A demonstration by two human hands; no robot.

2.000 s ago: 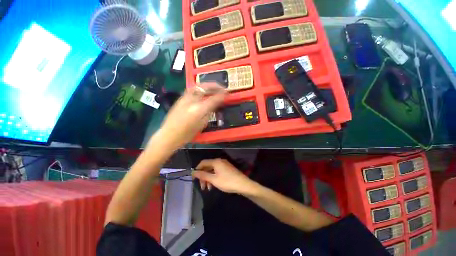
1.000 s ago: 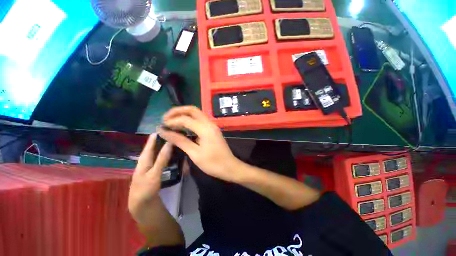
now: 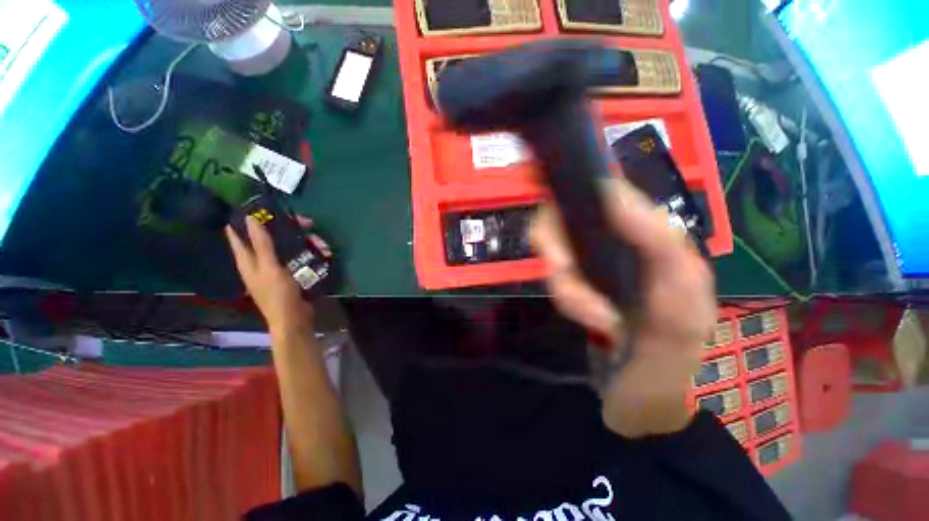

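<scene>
My right hand (image 3: 647, 295) grips the black barcode scanner (image 3: 570, 153) by its handle and holds it up over the red phone tray (image 3: 433, 277); it is blurred. My left hand (image 3: 270, 270) holds a keypad phone (image 3: 287, 244), black back up with white labels, at the bench's left front. In the tray, a black-backed phone (image 3: 489, 234) lies in the lower left pocket. Another black-backed phone (image 3: 652, 168) lies slanted on the right side, partly behind my right hand. A white label sheet (image 3: 497, 150) shows in a pocket. Gold phones (image 3: 479, 14) lie in the upper pockets, partly hidden.
A desk fan (image 3: 229, 25) and a small black device with a white face (image 3: 351, 76) stand behind. A white label (image 3: 275, 168) lies on the left mouse pad. A smartphone (image 3: 718, 107) lies right. Stacked red trays (image 3: 143, 438) are lower left; a filled tray (image 3: 754, 382) is lower right.
My left hand has moved the phone from below the bench edge onto the left side. My right hand has left the phone, moved right and now holds the scanner over the tray.
</scene>
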